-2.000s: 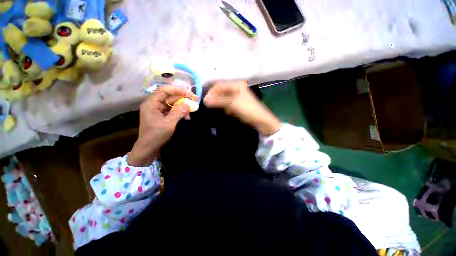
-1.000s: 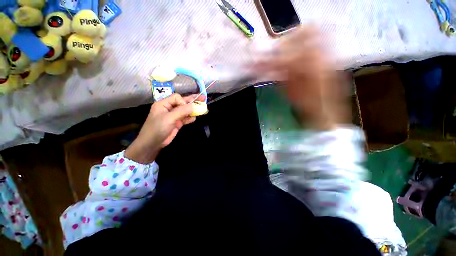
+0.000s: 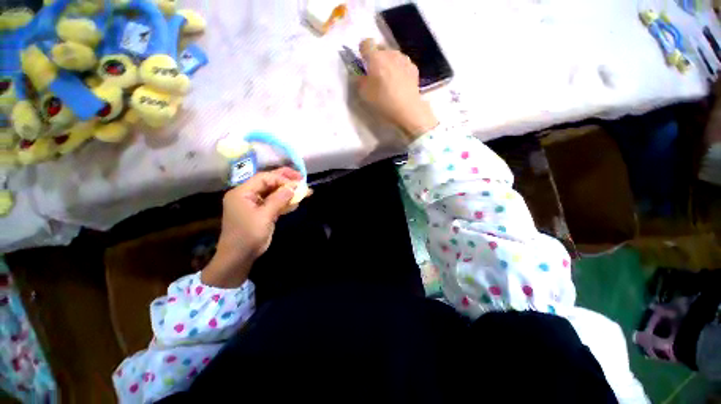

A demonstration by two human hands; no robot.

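My left hand (image 3: 253, 213) pinches a pale-yellow end (image 3: 298, 192) of a small plush piece over the table's front edge. Its light-blue strip (image 3: 273, 142) curves up and left to another yellow end (image 3: 232, 147), with a blue label (image 3: 243, 168) below it. My right hand (image 3: 389, 83) is over the thread snips, beside the phone. The snips' pointed blades (image 3: 352, 60) show left of the fingers; the handles are hidden under the hand. Whether the fingers grip them cannot be told. No needle or thread can be made out.
A heap of blue and yellow plush pieces (image 3: 79, 79) lies at the left. A black-screened phone (image 3: 415, 45) and a small white and orange item (image 3: 322, 14) lie at the back. Another plush piece (image 3: 666, 39) lies far right. Cartons (image 3: 589, 189) stand below the table.
My right hand has gone from beside the plush, through a blurred sweep to the right, to the snips. My left hand still holds the yellow end. The view has shifted, showing more of the table's back.
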